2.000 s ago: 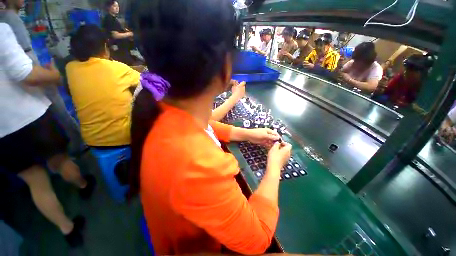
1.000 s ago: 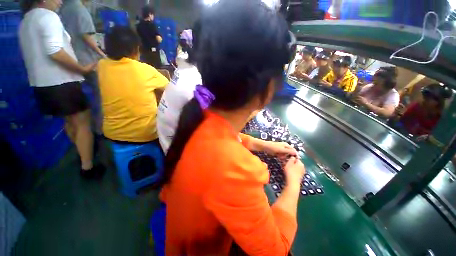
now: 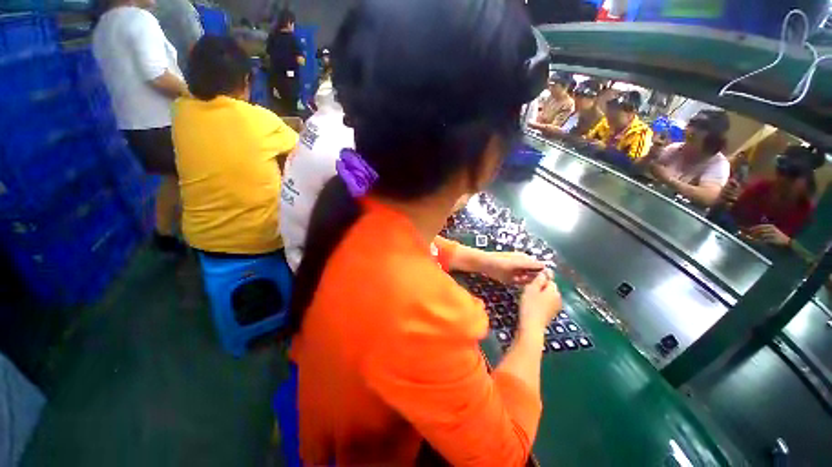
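Note:
Neither of my hands is in the picture. Nearest in front of me a person in an orange top (image 3: 401, 337) sits at the green bench (image 3: 602, 410), both hands held together over rows of dark square watch modules (image 3: 567, 343). What the fingers hold is too small to tell. A loose pile of silvery-white frames (image 3: 511, 239) lies beyond the modules. Two dark units (image 3: 624, 289) lie apart on the conveyor belt (image 3: 584, 242).
A person in yellow (image 3: 228, 173) sits on a blue stool (image 3: 239, 296). Tall stacks of blue crates (image 3: 59, 173) stand at left. Several workers sit across the belt. A green post crosses at right. A white cable (image 3: 775, 77) hangs from the overhead shelf.
The view has swung left and the neighbour now sits further right in the picture. The standing person in white has shifted. A second dark unit shows clearly on the belt by the post.

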